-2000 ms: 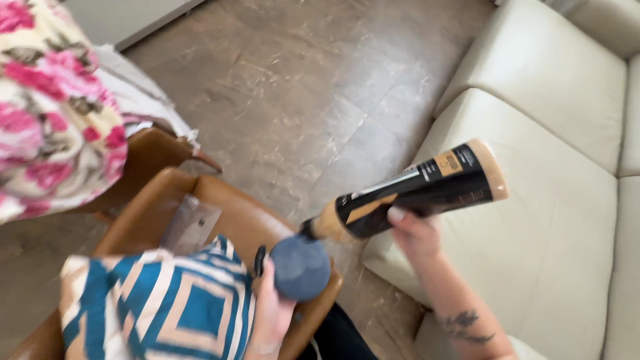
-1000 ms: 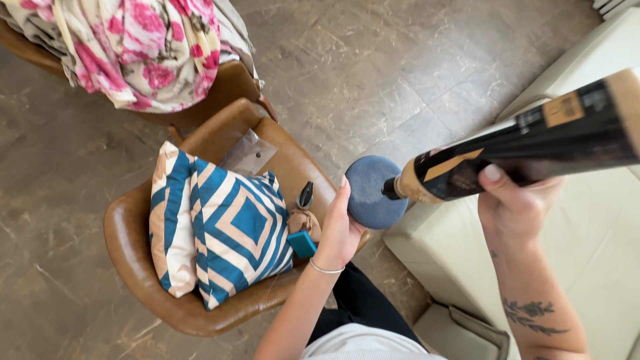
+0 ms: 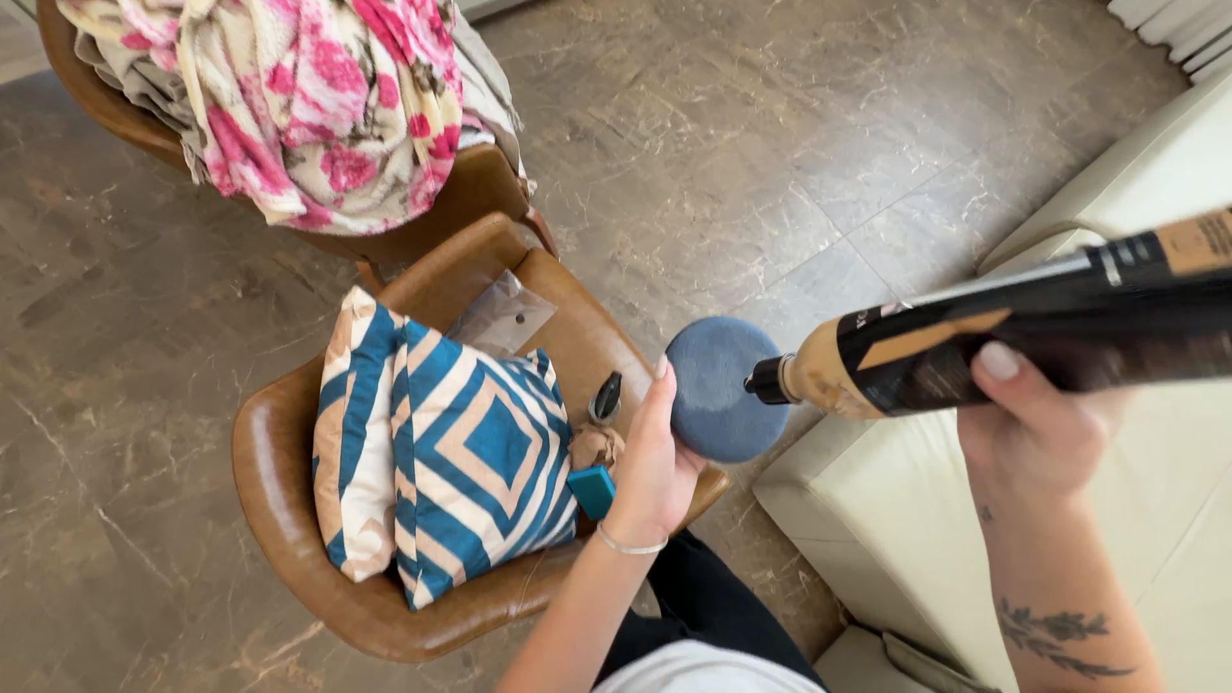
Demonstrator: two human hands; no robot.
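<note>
My left hand [image 3: 659, 462] holds a round blue applicator pad [image 3: 727, 390] by its left edge, with its flat face towards the camera. In my right hand [image 3: 1044, 419] is a large plastic bottle [image 3: 962, 337] with a black label, tipped so that its black nozzle [image 3: 767, 381] points left at the pad. The nozzle tip overlaps the pad's face; whether it touches cannot be told. A small whitish streak shows on the pad near its middle. The bottle's base is cut off at the right edge of the view.
A brown leather armchair [image 3: 289, 433] bears patterned cushions [image 3: 491, 452], a clear plastic bag [image 3: 502, 313], a blue block [image 3: 592, 491] and a small dark-capped bottle [image 3: 606, 397]. Behind it, a floral blanket [image 3: 327, 106] lies on another chair. A cream sofa [image 3: 866, 500] stands at the right.
The view has shifted, showing more of the armchair and blanket. The bottle's nozzle stays at the pad in both hands' hold.
</note>
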